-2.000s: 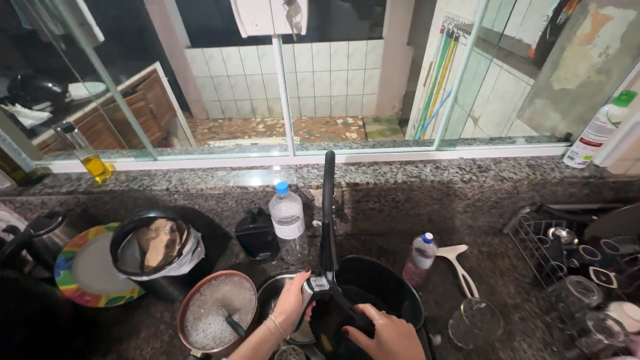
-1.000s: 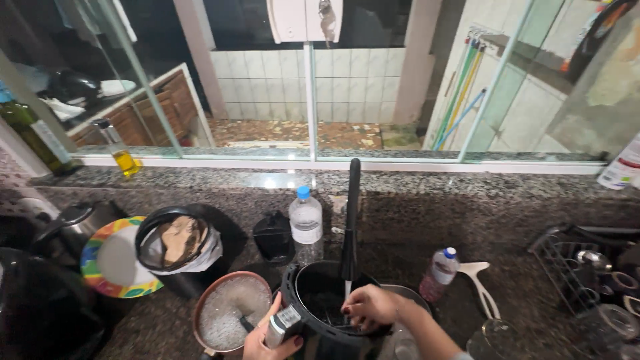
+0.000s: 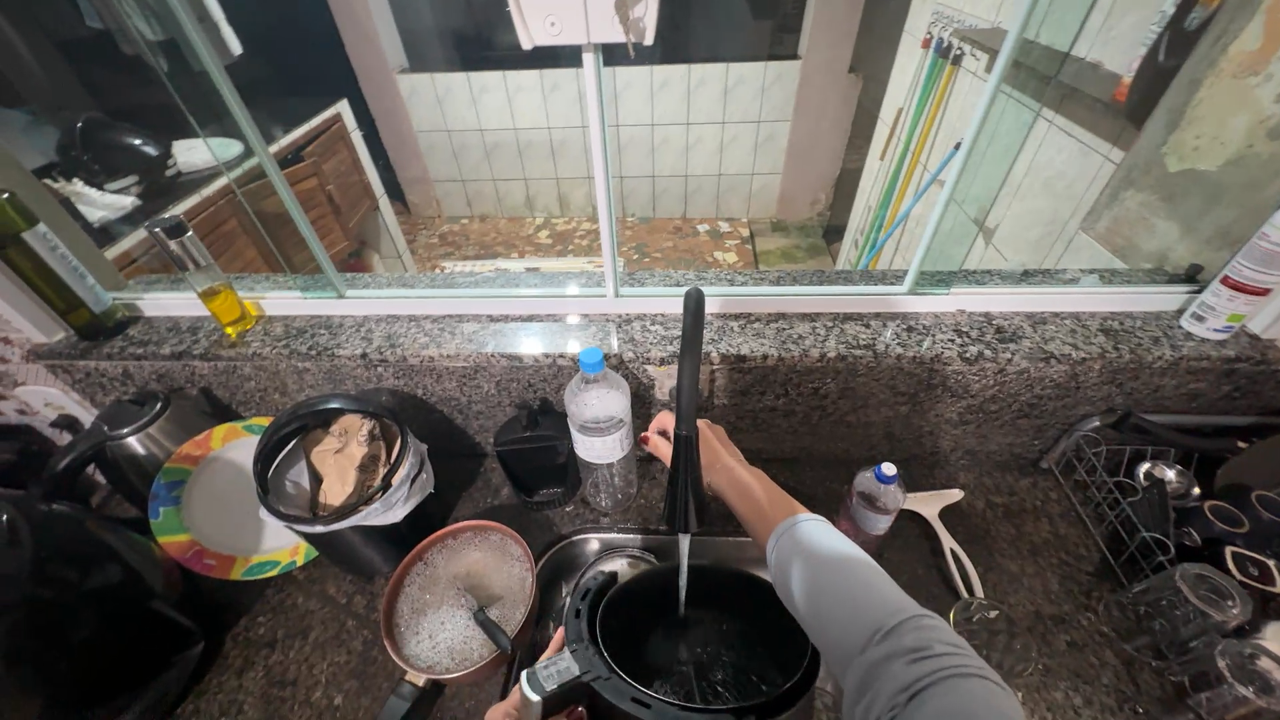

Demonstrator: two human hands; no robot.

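My left hand (image 3: 540, 690) grips the handle of a black air fryer basket (image 3: 585, 610), held over the stainless steel sink (image 3: 570, 545). Water runs from the black faucet (image 3: 688, 400) into the basket. My right hand (image 3: 700, 450) reaches behind the faucet, beside the clear bottle with a blue cap (image 3: 600, 420); its fingers are partly hidden by the spout, so what they touch cannot be told. Left of the sink stands a copper-coloured pan (image 3: 455, 600) of foamy water with a dark utensil in it.
A black bin (image 3: 350, 535) with paper, a colourful-rimmed plate (image 3: 180, 540) and a kettle (image 3: 140, 440) stand left. At right are a small blue-capped bottle (image 3: 875, 500), a white utensil (image 3: 940, 530), a wire dish rack (image 3: 1110, 500) and glasses (image 3: 1190, 600). The window ledge (image 3: 800, 335) runs behind.
My right hand has moved from the inside of the basket to behind the faucet. A stream of water now falls into the basket. My left hand remains at the handle.
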